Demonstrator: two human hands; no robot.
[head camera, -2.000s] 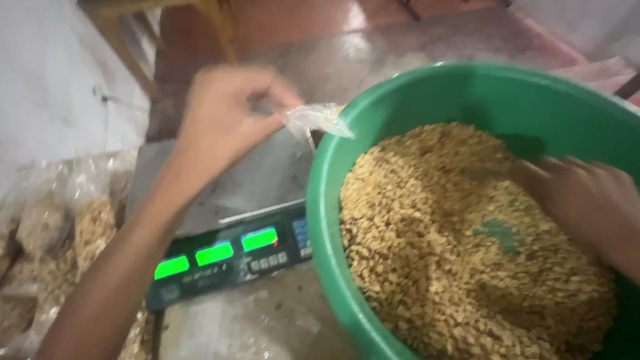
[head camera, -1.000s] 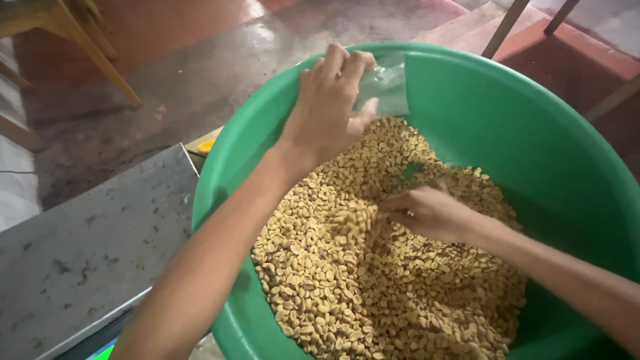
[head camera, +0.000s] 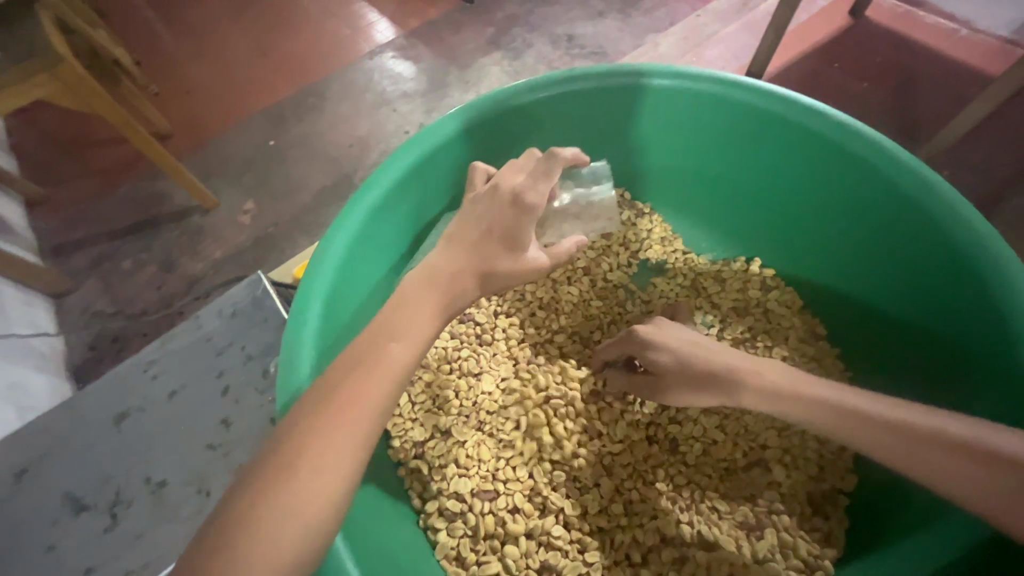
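A large green plastic basin (head camera: 768, 168) holds a heap of split, shelled peanuts (head camera: 512, 432). Inside the basin, near its far left wall, my left hand (head camera: 512, 220) holds a clear plastic bag (head camera: 588, 200) between thumb and fingers, with the bag's open-looking edge toward the right. My right hand (head camera: 668, 364) is down at the middle of the heap, its fingers curled and touching the peanuts. Some fingertips are hidden, and whether peanuts are in the grasp I cannot tell.
Left of the basin lies the flat grey metal plate (head camera: 144, 448) of a scale, with specks on it. A wooden chair (head camera: 132, 136) stands on the floor at the upper left. Wooden legs (head camera: 772, 36) rise behind the basin at the upper right.
My left hand with the bag has moved from over the scale into the basin. The right hand stays among the peanuts. The view has swung, and the scale's lit displays have left it.
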